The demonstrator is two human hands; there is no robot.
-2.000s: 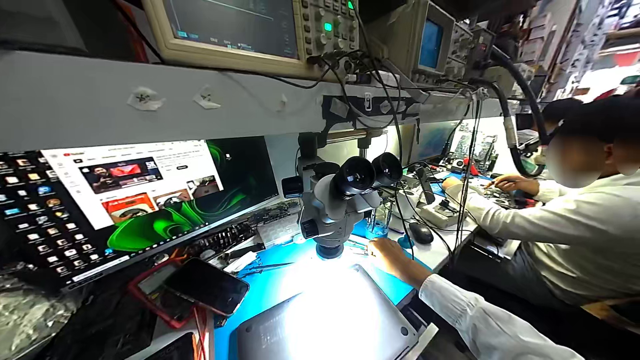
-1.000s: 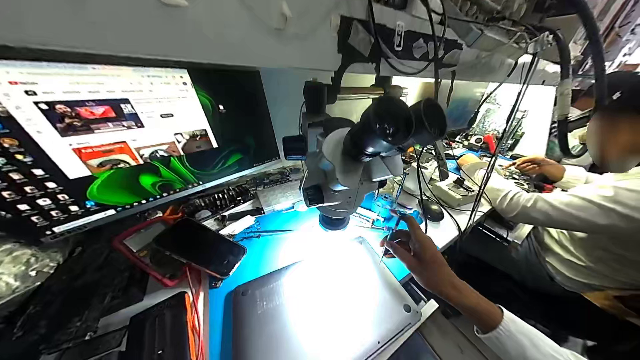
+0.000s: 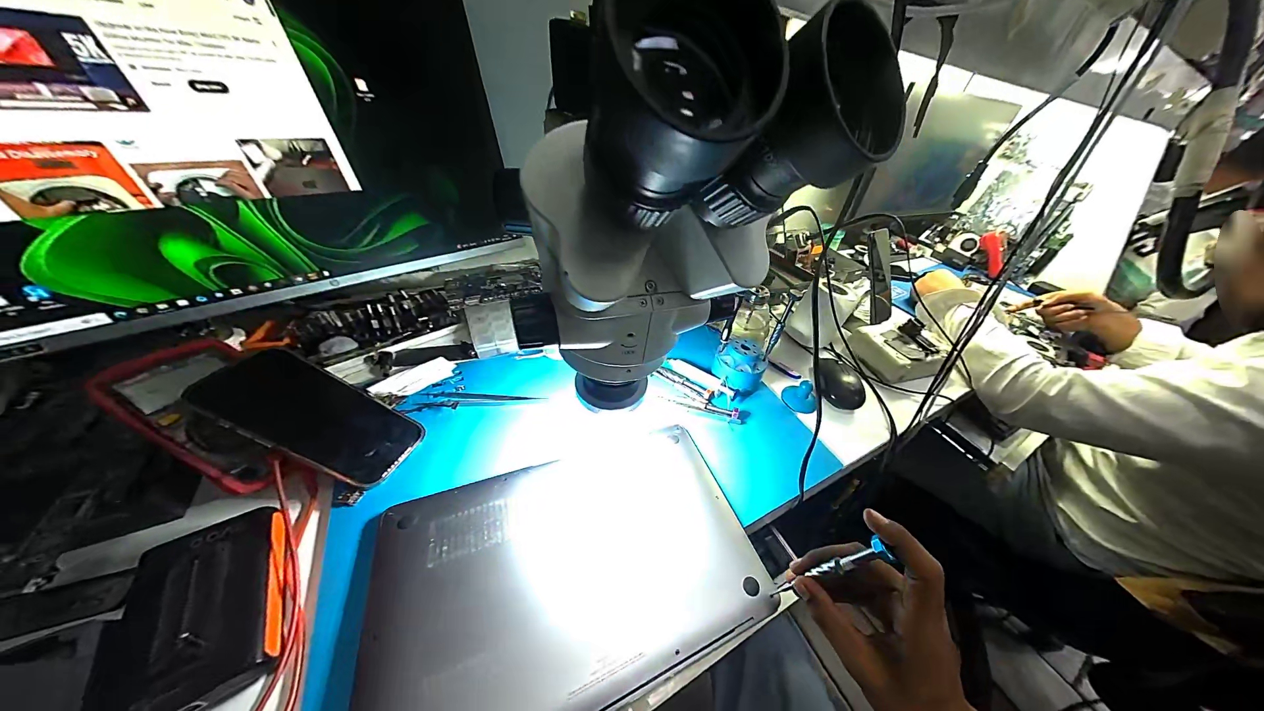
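My right hand [image 3: 884, 612], at the lower right, holds a precision screwdriver [image 3: 839, 565] with a blue end cap. Its tip is at the near right corner of a closed gray laptop [image 3: 444, 602], beside a round rubber foot. The laptop lies underside up on a blue work mat [image 3: 780, 459], its middle washed out by bright light. Over its far edge stands a stereo microscope [image 3: 632, 267] with two black eyepieces. My left hand is not in view.
A dark smartphone [image 3: 306, 415] overlaps a red-framed part at left, near a black case [image 3: 188, 602] and red cables. Tweezers [image 3: 474, 399], more screwdrivers [image 3: 701, 395], a blue holder [image 3: 741, 363] and a computer mouse [image 3: 839, 383] lie behind. Cables hang at right, where another person [image 3: 1116, 425] works.
My right hand, with the screwdriver, has moved from beside the mat's right edge to the laptop's near right corner. The view has moved closer to the bench.
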